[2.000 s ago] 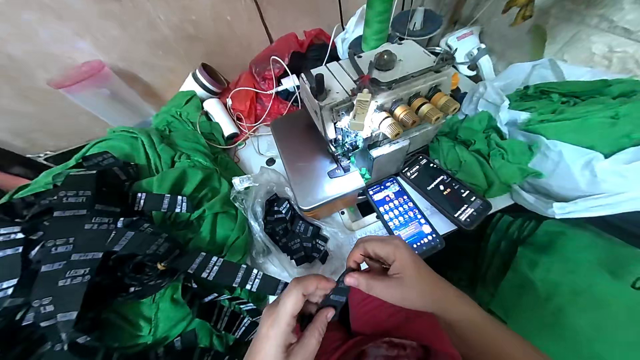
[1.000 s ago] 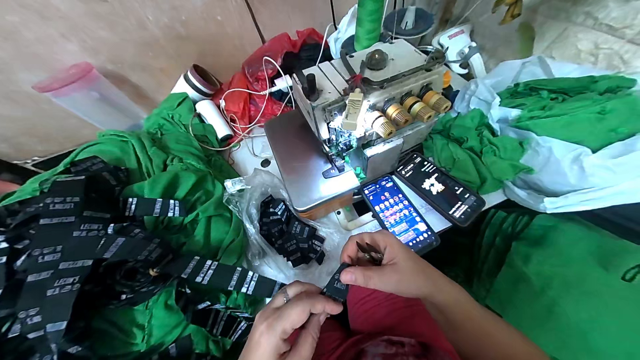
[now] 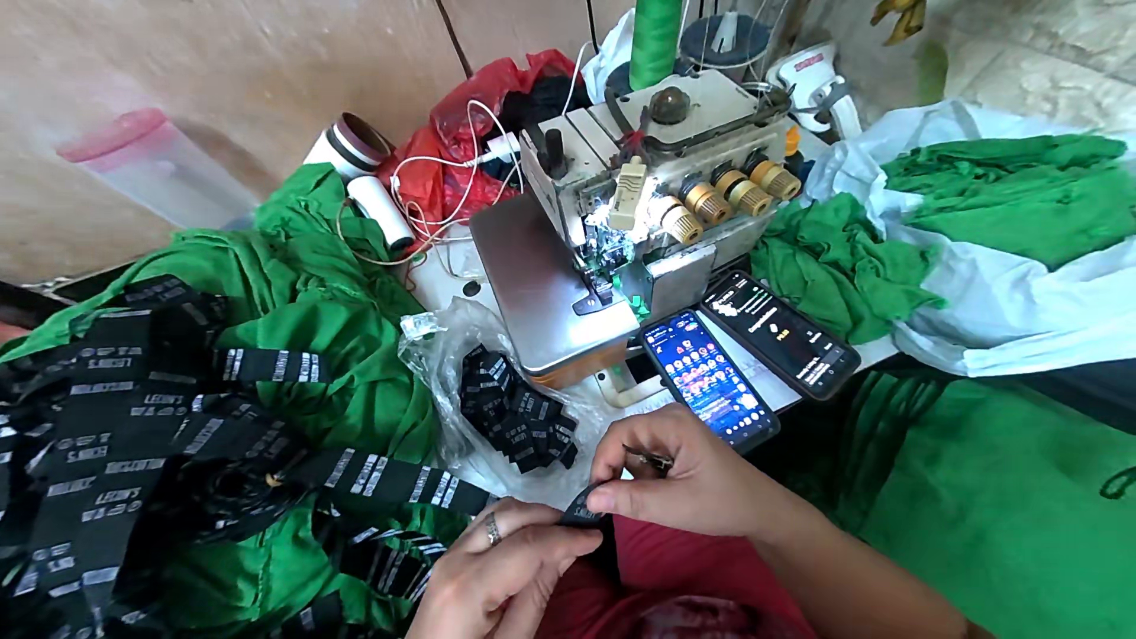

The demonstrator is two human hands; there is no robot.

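Observation:
My left hand (image 3: 506, 564), a ring on one finger, pinches one end of a black printed label (image 3: 581, 510) above the red cloth on my lap. My right hand (image 3: 674, 475) grips the label's other side between thumb and forefinger, and a small dark metal tool, perhaps thread snips, shows within its curled fingers. Just behind the hands, cut black labels (image 3: 515, 413) lie in a clear plastic bag (image 3: 453, 355). A long strip of uncut black labels (image 3: 399, 479) runs from the heap at the left towards my left hand; whether it joins the held label is hidden.
An overlock sewing machine (image 3: 657, 169) with its lamp lit stands behind the bag. Two phones (image 3: 710, 377) with lit screens lie right of its metal plate. Green fabric (image 3: 302, 275) is piled at the left, with more green cloth (image 3: 1012, 497) at the right. A white thread cone (image 3: 380, 213) lies behind.
My hands still hold a label between them. My right fingers have shifted around it, and the dark metal tool now shows in my right hand.

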